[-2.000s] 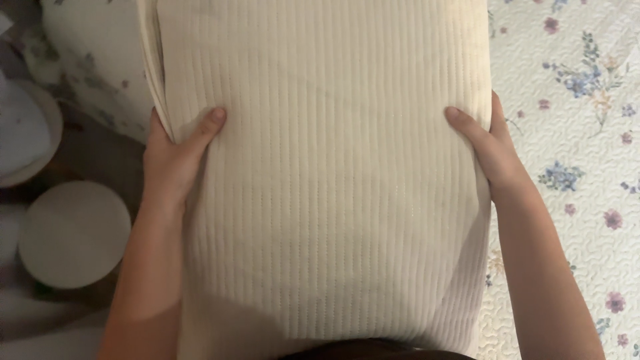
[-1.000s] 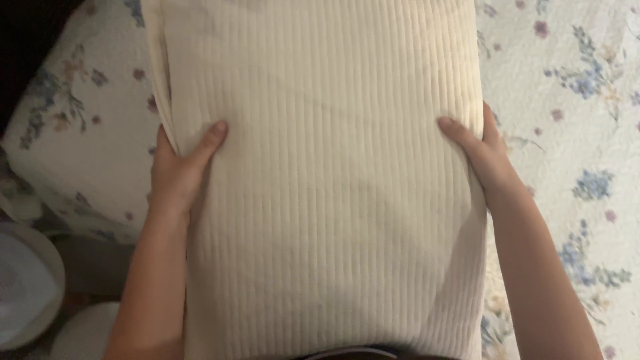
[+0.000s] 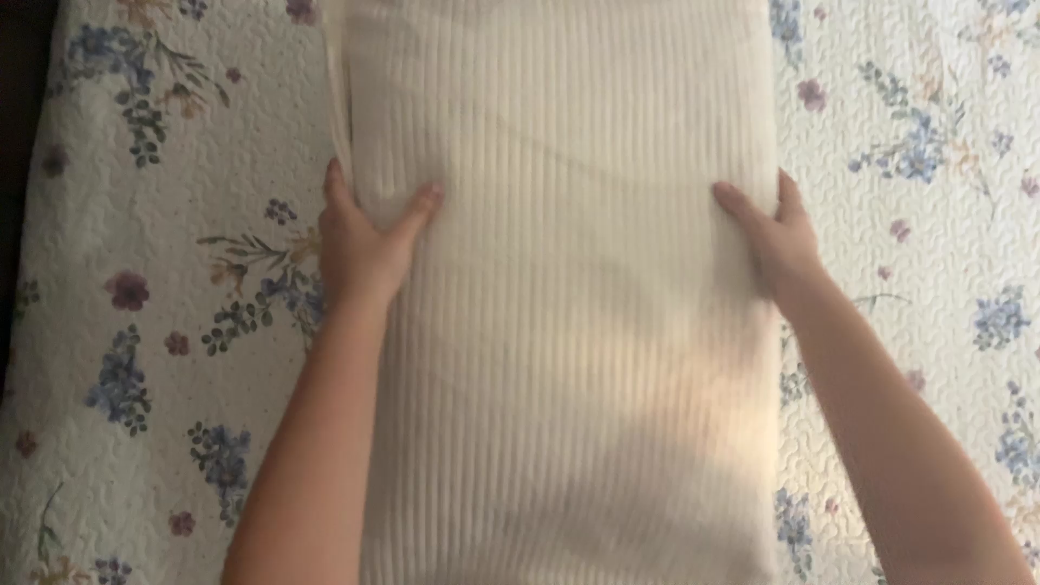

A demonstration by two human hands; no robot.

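Note:
A cream ribbed fabric piece, padded or folded and roughly rectangular, fills the middle of the head view, its top running out of the frame. My left hand grips its left side, thumb on the ribbed face and fingers at the edge and partly hidden beneath. On the opposite side my right hand holds the right edge in the same way, the thumb on top. A thin strip of cloth edge stands a little apart along the upper left side. The picture is slightly blurred.
A quilted bedspread with blue, purple and orange flowers spreads under and on both sides of the cream fabric. At the far left its edge borders a dark area.
The view has shifted markedly, with more bedspread now at the left and the round pale objects out of sight. Both hands keep their hold on the cream fabric.

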